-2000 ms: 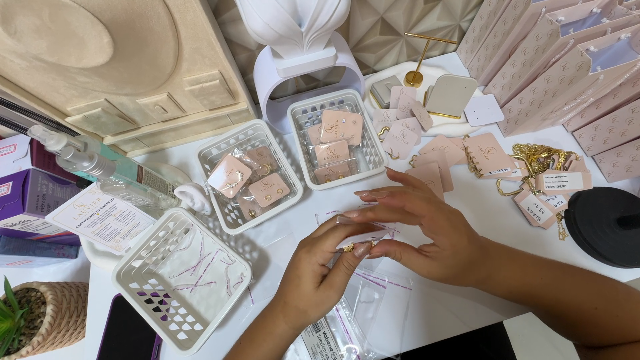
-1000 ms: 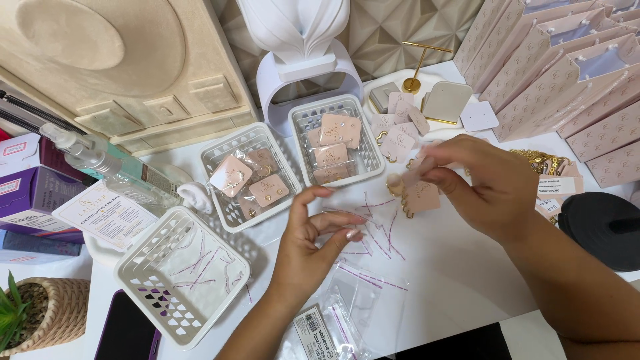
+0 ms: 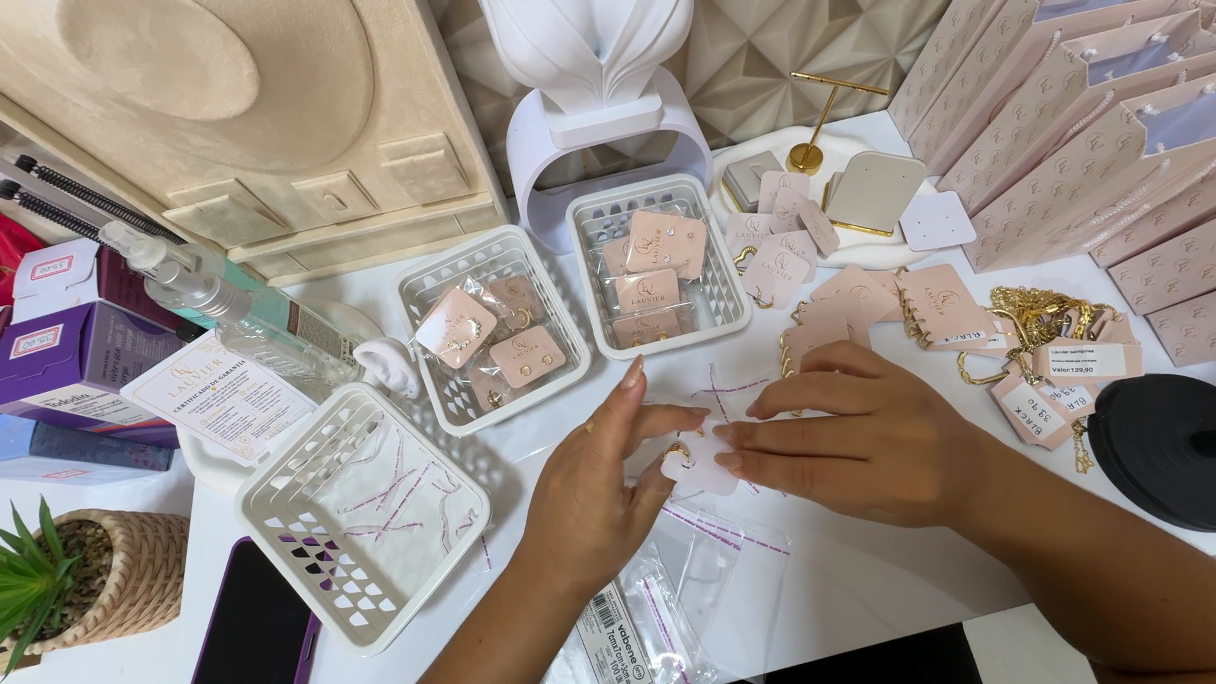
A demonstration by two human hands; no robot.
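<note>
Between my hands is a pale earring card (image 3: 701, 463) with small gold earrings on it. My left hand (image 3: 594, 475) grips its left side, thumb and fingers at the edge. The fingertips of my right hand (image 3: 845, 437) hold its right side. Below my left hand lie clear plastic bags (image 3: 708, 560) with purple-marked strips. Beyond my hands, two white baskets (image 3: 494, 332) (image 3: 660, 261) contain bagged pink cards with earrings. More pink earring cards (image 3: 826, 318) are spread just past my right hand.
A third white basket (image 3: 366, 513) at left has loose strips in it. Gold chains with tags (image 3: 1045, 323) and a black round object (image 3: 1159, 446) are at right. Behind stand paper bags (image 3: 1073, 123), a gold T-stand (image 3: 807, 152) and a white display bust (image 3: 589, 57). Spray bottles (image 3: 256, 313) stand left.
My right hand was over the pink cards at right one second ago, holding a card; now it is back at my left hand, with a pale earring card between them.
</note>
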